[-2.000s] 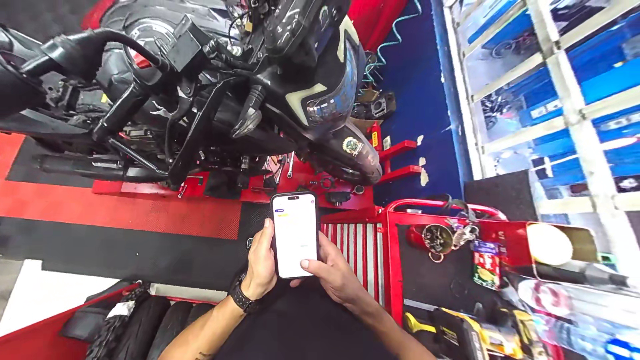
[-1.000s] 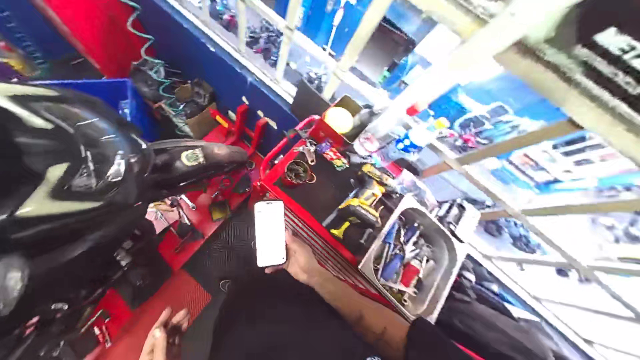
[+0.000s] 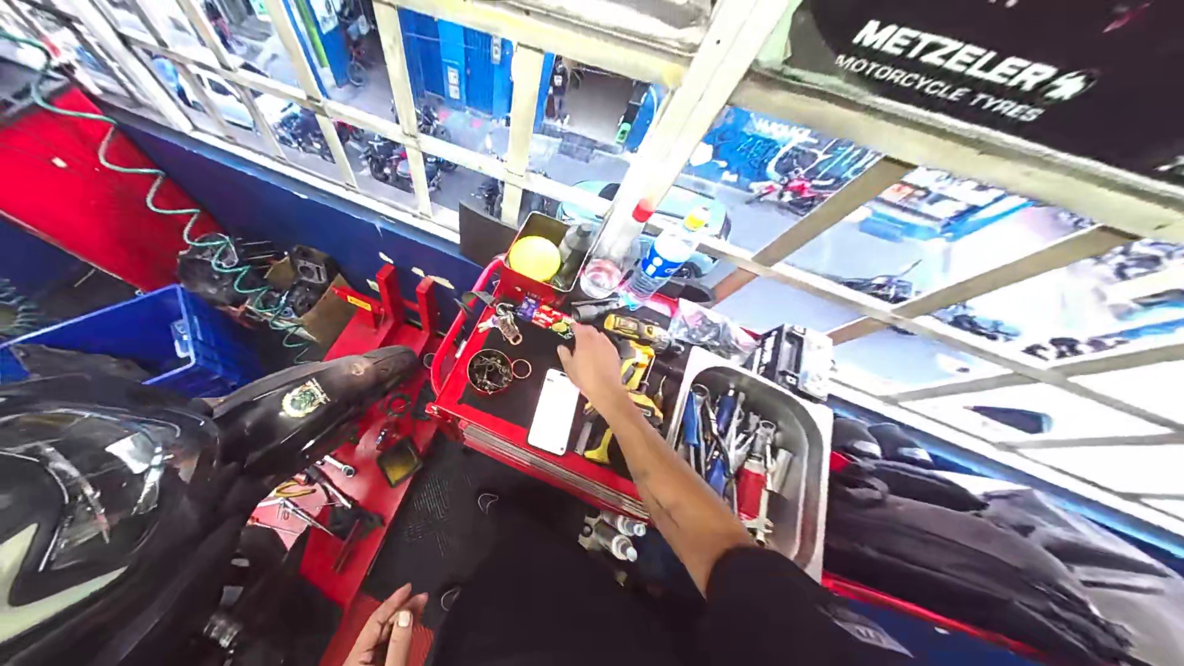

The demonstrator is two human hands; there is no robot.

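Note:
My right hand reaches over the red tool cart, its fingertips at a small red and purple packet; whether they grip it cannot be told. Below this hand a smartphone with a bright screen lies on the cart's dark mat. Keys and a round tin of small metal parts are to the left of the hand. A yellow and black power tool lies just to its right. My left hand is low in the view, fingers loosely curled, holding nothing visible.
A metal tray of hand tools sits on the cart's right side. Plastic bottles stand by the window bars. A motorcycle fills the lower left, beside a red lift with scattered tools. Behind it is a blue crate.
The phone, held in both hands two seconds ago and then in my right hand, now lies on the cart. My right hand has moved to the packet. The view has swung right toward the window.

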